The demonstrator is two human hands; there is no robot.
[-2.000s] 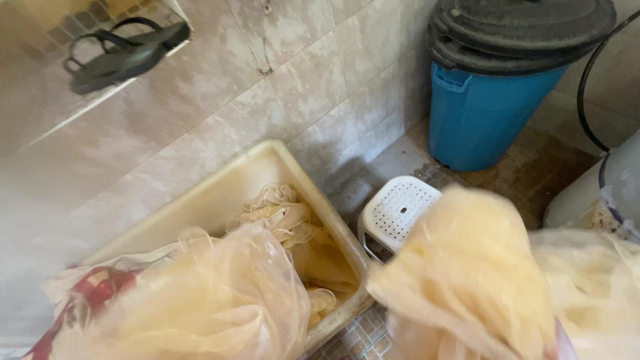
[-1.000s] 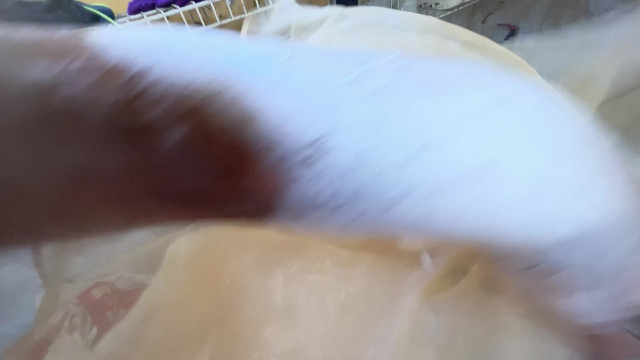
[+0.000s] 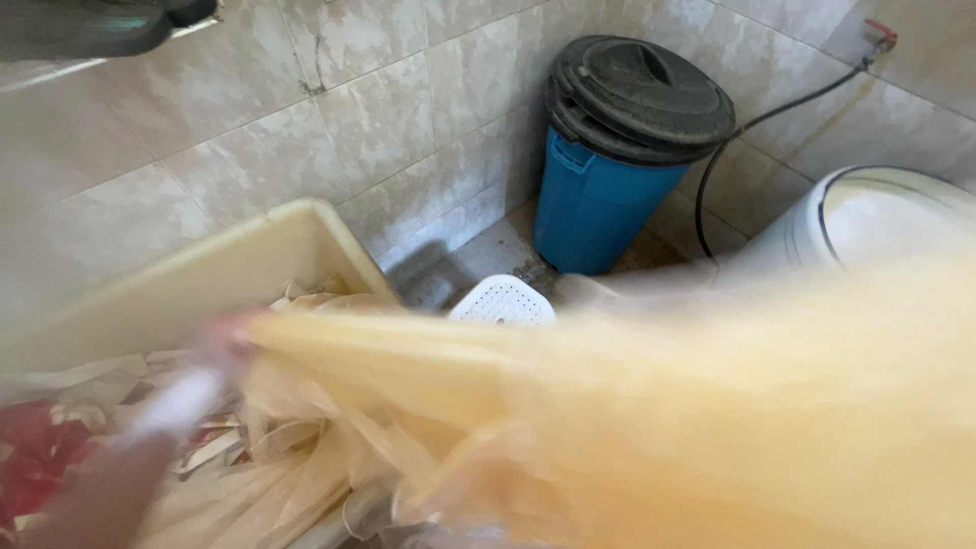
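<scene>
My left hand (image 3: 229,339), blurred by motion, grips one end of a sheer yellow fabric (image 3: 610,404) over the cream plastic tub (image 3: 335,236). The cloth stretches from there across to the right edge and covers much of the lower right. My right hand cannot be seen; the fabric or the frame's edge hides it. Beneath my left forearm, more pale yellowish cloth (image 3: 252,496) and a red piece (image 3: 38,450) lie in or over the tub.
A white perforated stool (image 3: 503,301) stands right of the tub. Behind it is a blue bin (image 3: 602,206) with a black lid (image 3: 648,91). A black hose (image 3: 709,175) runs from a wall tap (image 3: 881,34) down beside a pale drum (image 3: 808,221). Dark footwear (image 3: 91,27) rests upper left.
The view has swung away and back. Two seconds ago the yellow fabric was bunched at lower right; now it is stretched out from my left hand, which has come into view over the tub.
</scene>
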